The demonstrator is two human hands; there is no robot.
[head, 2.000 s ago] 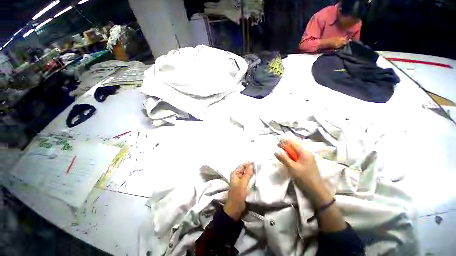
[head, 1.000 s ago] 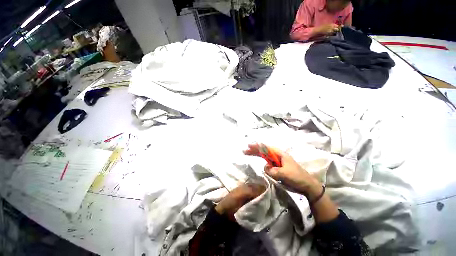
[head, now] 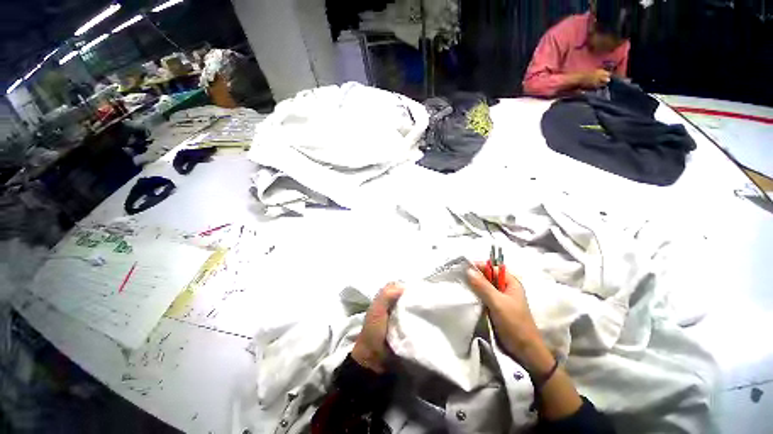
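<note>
The off-white garment [head: 436,326] lies in folds on the table, with dark round fasteners near the bottom. My left hand [head: 375,329] grips a raised part of it at its left edge. My right hand [head: 511,320] pinches the top right edge of the same part between thumb and fingers. The red-orange thread snips [head: 497,273] sit in my right hand, their short blades pointing up. My right palm is turned away and partly hidden.
A rounded off-white garment pile [head: 339,136] stands beyond my hands. Dark grey garments [head: 623,136] lie before a person in pink [head: 564,58]. A printed paper sheet [head: 119,284] and black fabric loops [head: 150,194] lie on the left.
My left hand has come out from under the cloth and holds its left edge. My right hand has turned upright and now pinches the cloth, the snips pointing up. The view has shifted slightly.
</note>
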